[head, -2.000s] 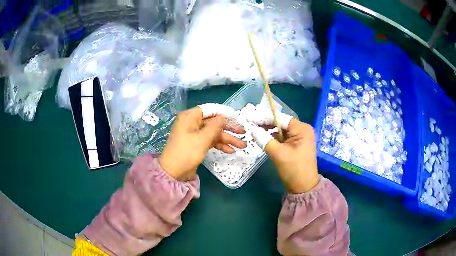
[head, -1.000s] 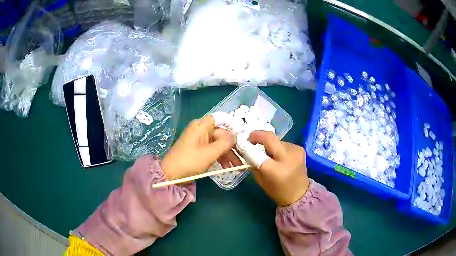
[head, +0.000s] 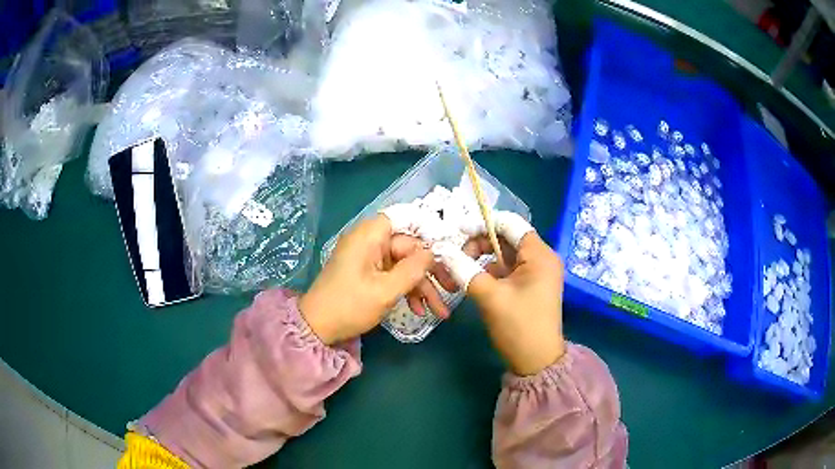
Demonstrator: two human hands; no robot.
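Observation:
My left hand [head: 366, 275] and my right hand [head: 518, 298] meet over a clear plastic tub [head: 352, 224] of small white parts [head: 439, 203]. White wraps cover some fingertips. The fingertips of both hands come together around something small and white, mostly hidden by the fingers; its shape cannot be told. My right hand also holds a thin tan stick [head: 469, 165], which points up and away over the tub. A pale slip lies at the tub's back right, partly behind the stick.
A smartphone [head: 146, 220] and an open bag of clear parts [head: 252, 243] lie left. A large bag of white parts [head: 439, 82] lies behind the tub. A blue bin [head: 655, 334] and a second blue bin [head: 792, 385] stand right. A small bag [head: 41, 137] lies far left.
The stick has swung from pointing left across my left wrist to pointing up and away. My right hand has turned and its forefinger has opened outward; the hands remain together over the tub.

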